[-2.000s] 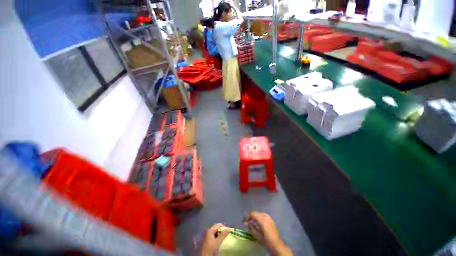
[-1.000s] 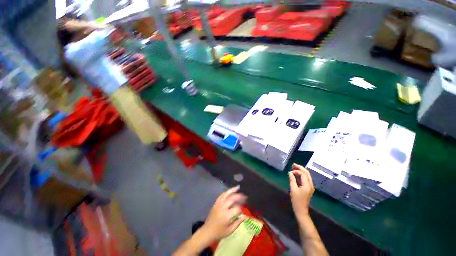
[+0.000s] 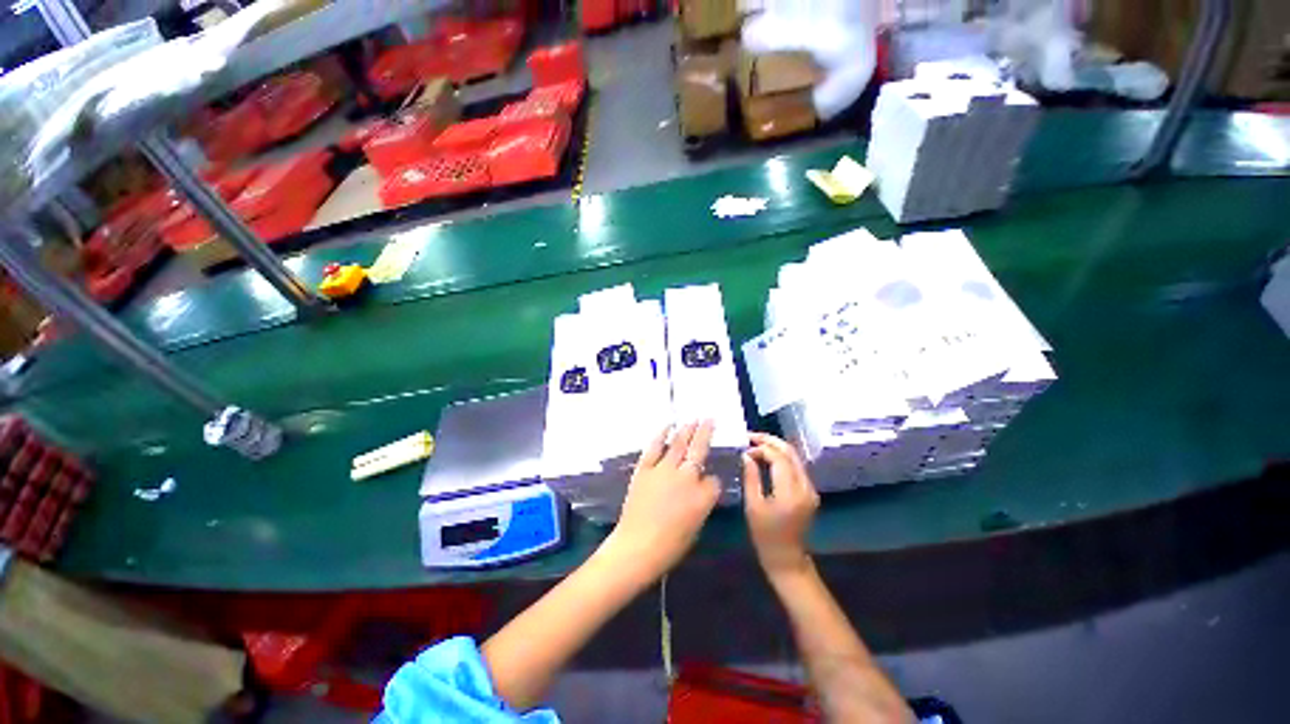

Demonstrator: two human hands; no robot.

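Observation:
Long white boxes with black watch pictures (image 3: 700, 354) stand in a tight stack on the green line. My left hand (image 3: 669, 495) is at the front top edge of this stack, fingers touching it. A thin pale-yellow strip (image 3: 666, 622) hangs below my left palm, apparently the sticker sheet seen edge-on. My right hand (image 3: 781, 498) is beside it at the stack's front right corner, thumb and forefinger close together. Any sticker at its fingertips is too small to tell.
A scale (image 3: 488, 523) with a dark display touches the stack's left side. A second white box stack (image 3: 905, 354) stands right, another (image 3: 948, 142) far back. A yellow-red block (image 3: 341, 280) and metal posts (image 3: 227, 226) are at left. A red stool (image 3: 736, 696) is below.
The view has swung right to face the line. Both hands have moved up to the watch-picture boxes. The sheet, earlier seen broad at my left hand, now shows only as a thin strip.

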